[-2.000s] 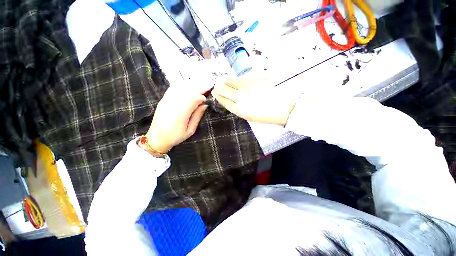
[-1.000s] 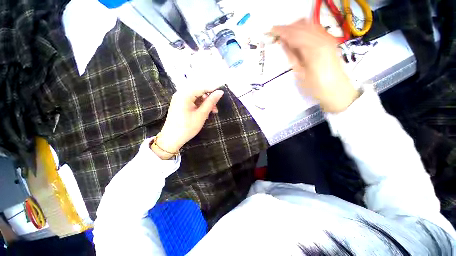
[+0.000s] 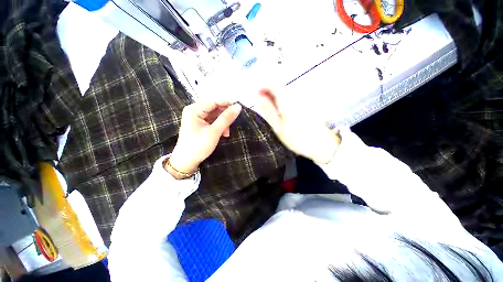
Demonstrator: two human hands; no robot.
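The dark plaid cloth (image 3: pixel 127 99) drapes over the left of the white machine table and down in front of me. My left hand (image 3: pixel 207 129) pinches the cloth's edge between thumb and fingers, below the needle area. My right hand (image 3: pixel 292 124) is beside it on the right, over the cloth's right edge, blurred, with fingers apart and nothing visible in it. The sewing machine (image 3: pixel 160 22) is at the top, cut off by the picture's rim. A grey-blue ridged cylinder (image 3: pixel 238 47) sits right of the needle area.
Red and orange-yellow scissor loops (image 3: pixel 359 16) lie at the top right. Dark scraps (image 3: pixel 379 48) lie near the table's ruler edge (image 3: pixel 411 82). A blue crate (image 3: pixel 203 248) is below. A cardboard box with yellow tape (image 3: pixel 65 220) is at left. A white piece (image 3: pixel 85 41) lies at upper left.
Both hands were together at the cloth edge, then my right hand moved out toward the scissors and has come back near my left. My left hand keeps its pinch. The view has shifted slightly.
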